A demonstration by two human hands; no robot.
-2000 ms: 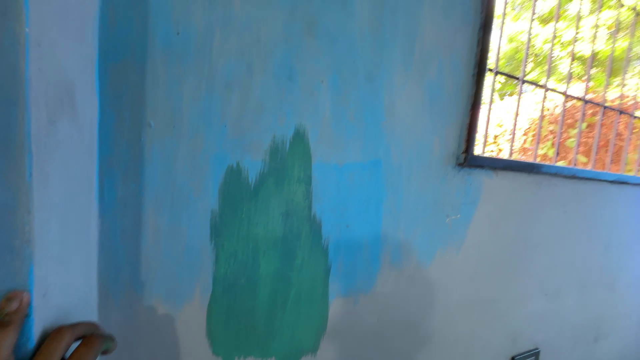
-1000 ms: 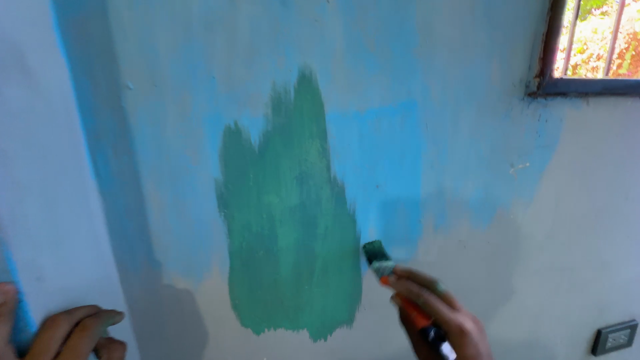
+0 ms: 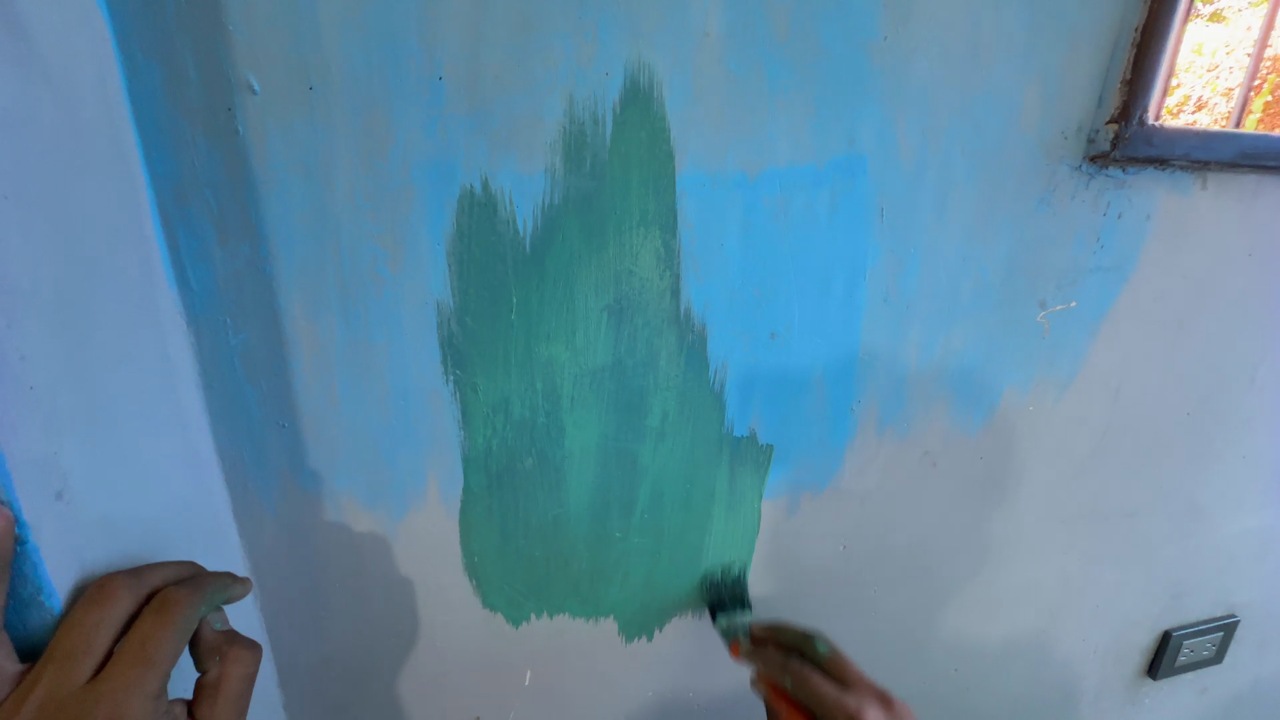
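A patch of green paint [image 3: 600,430] with ragged upper edges covers part of a wall [image 3: 940,560] that is otherwise blue and grey. My right hand [image 3: 825,675] grips a paintbrush [image 3: 730,600] with an orange handle, its dark bristles touching the patch's lower right edge. Paint marks show on the fingers. At the lower left, my left hand [image 3: 150,640] rests against a pale projecting wall edge, fingers bent and apart, with no object visible in it.
A dark-framed window [image 3: 1190,148] with bars is at the upper right. A dark electrical outlet [image 3: 1195,648] is set in the wall at the lower right. The pale projecting wall section [image 3: 90,300] runs down the left side.
My right hand came into view with the paintbrush, then moved down along the patch. Green paint now reaches farther right along the patch's lower right side. My left hand stays at the wall edge.
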